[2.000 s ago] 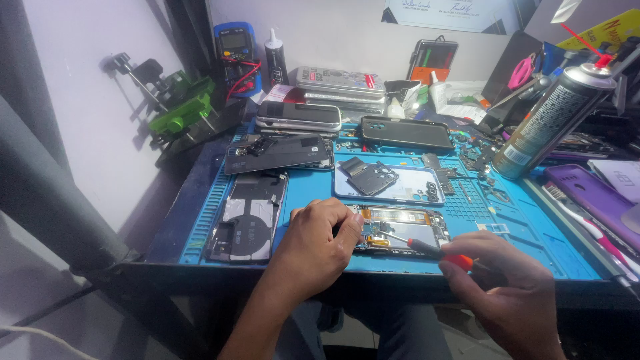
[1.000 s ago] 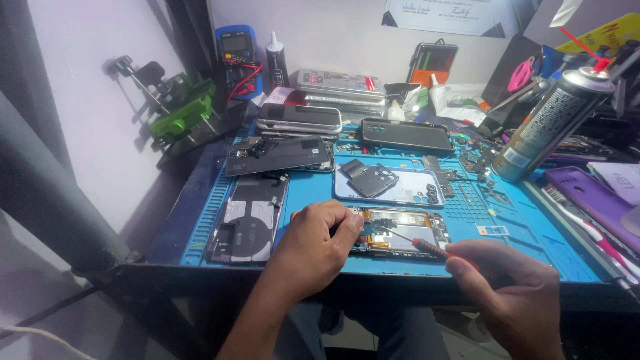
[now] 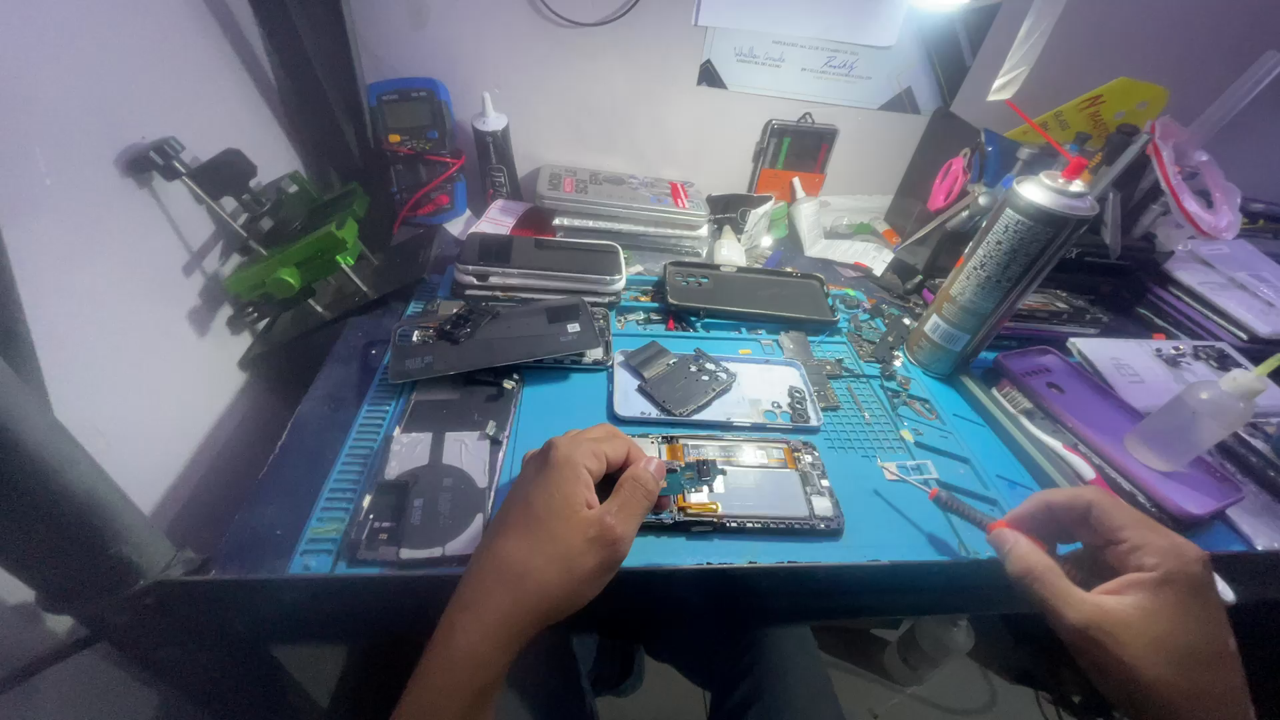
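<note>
An opened smartphone (image 3: 760, 490), its battery and orange flex cables exposed, lies on a blue silicone repair mat (image 3: 560, 400). Between the thumb and fingers of my left hand (image 3: 585, 500) is a small green circuit board (image 3: 693, 476), held over the phone's left end. My right hand (image 3: 1110, 580) grips a screwdriver (image 3: 960, 508) with a red and dark handle, its tip pointing up and left, to the right of the phone and apart from it. A light blue phone back cover (image 3: 770, 400) with a black plastic part (image 3: 690, 382) on it lies just behind the phone.
Another opened phone (image 3: 440, 470) lies at the left. Behind are a black phone case (image 3: 750, 293), stacked phones (image 3: 540, 265) and a blue multimeter (image 3: 412, 140). A spray can (image 3: 1000, 270), a purple case (image 3: 1110, 430) and a plastic bottle (image 3: 1195, 425) stand or lie at the right.
My right hand has moved right with the screwdriver, whose tip was over the opened phone. The small circuit board now shows raised in my left fingers above the phone.
</note>
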